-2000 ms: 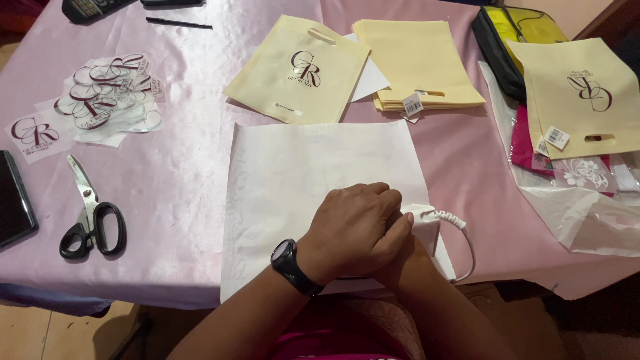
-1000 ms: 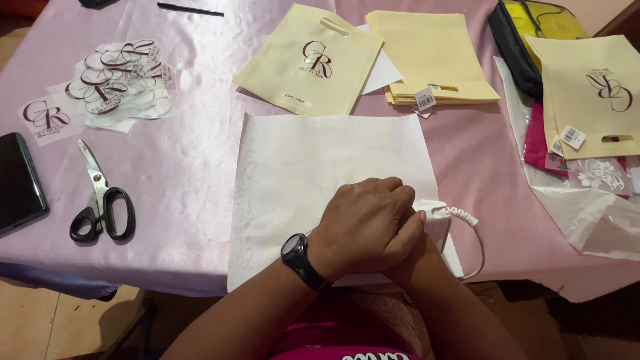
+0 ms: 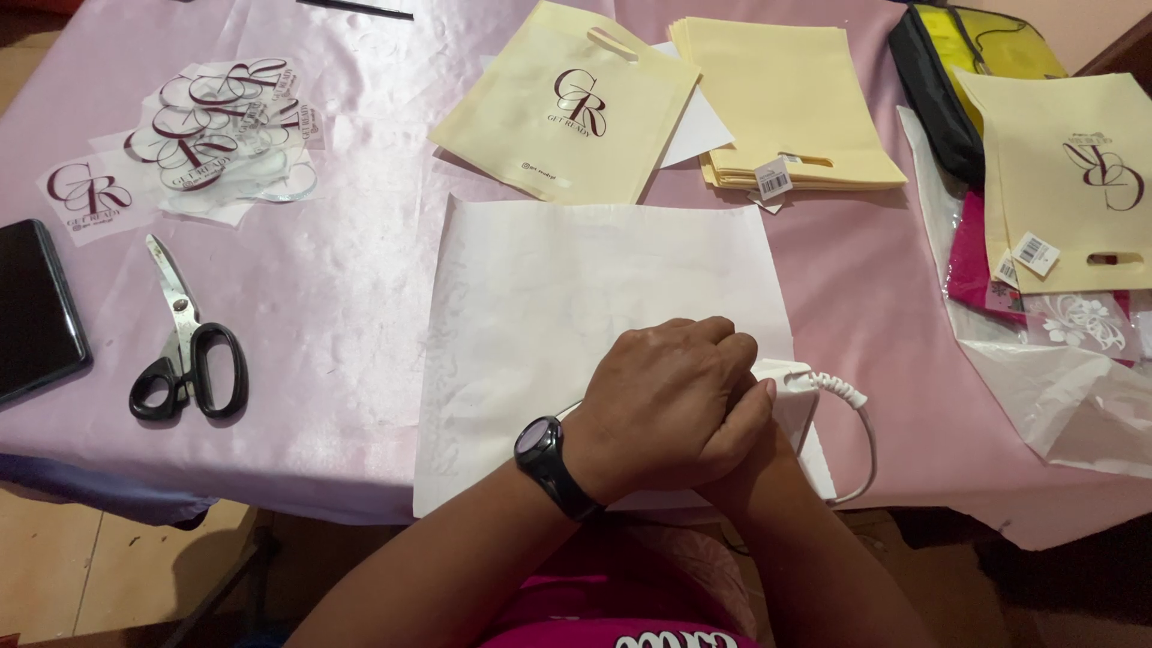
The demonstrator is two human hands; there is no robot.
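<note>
A white electric iron with a corded end rests on a large sheet of white paper. My right hand, mostly hidden beneath my left, is at the iron's handle; its fingers cannot be seen. Over it lies my left hand, a black watch on its wrist, with its fingers curled around the right hand. Beyond the paper are a cream bag with a dark red printed logo and a stack of cream bags. Clear printed transfers lie in a loose pile at the upper left.
Black-handled scissors lie slightly spread left of the paper, near a dark phone. On the right, printed cream bags overlap clear plastic packaging and a black-and-yellow case. The iron's cord loops near the table's front edge.
</note>
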